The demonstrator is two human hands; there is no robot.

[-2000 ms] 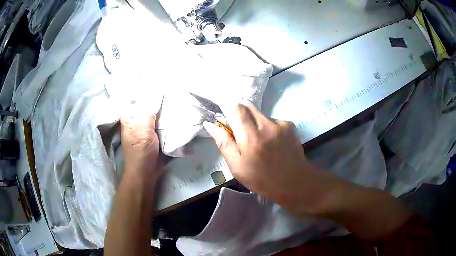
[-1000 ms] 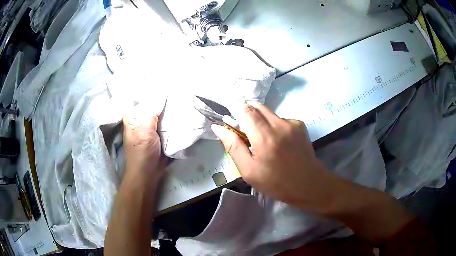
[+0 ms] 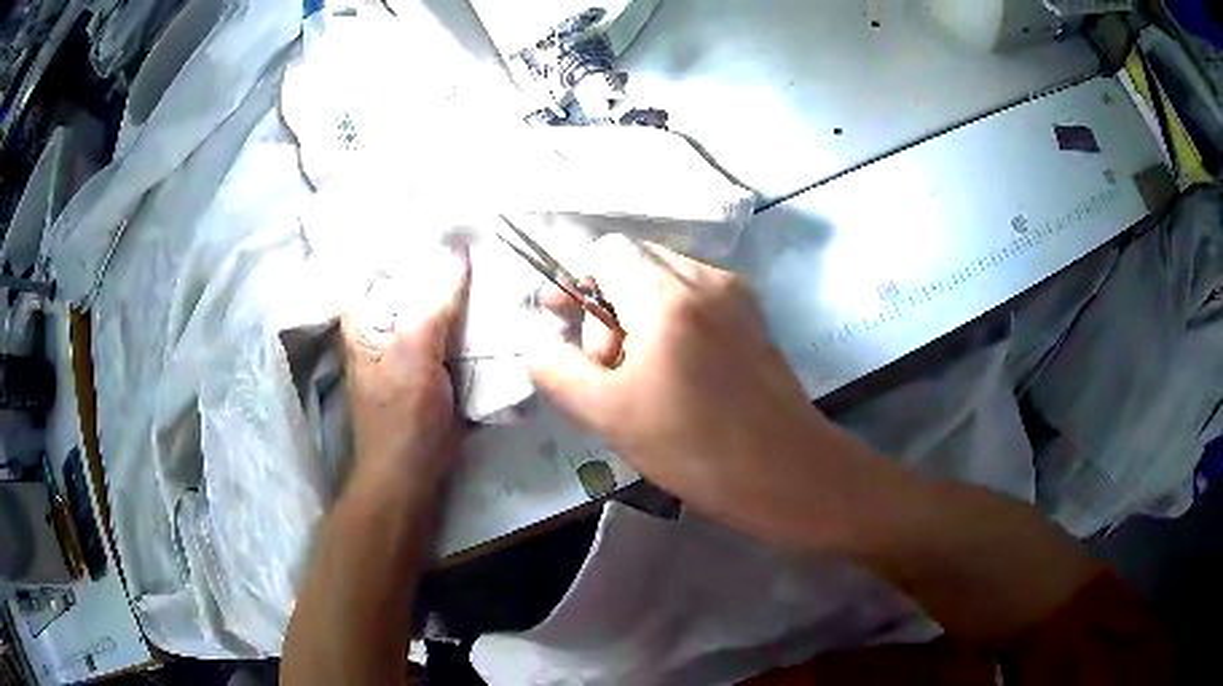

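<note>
A pale garment, bleached out by the lamp, lies on the white machine table in front of the needle area. My left hand holds the cloth, its fingertips lost in glare. My right hand holds a thin metal tool with pointed blades and an orange-brown handle, likely thread snips. The blades point up and left over the cloth. The cloth edge between my hands hangs near the table's front. The exact contact of the blade tips is hidden by glare.
Metal machine parts stand just beyond the cloth. A printed ruler scale runs along the table front. Pale garments hang over the front edge at right and lie heaped at left. Another pale piece lies below the table edge.
The snips show more fully and point further up and left. My left fingers have moved up over the cloth. The cloth's right part is now folded into a straighter edge. The view has shifted slightly.
</note>
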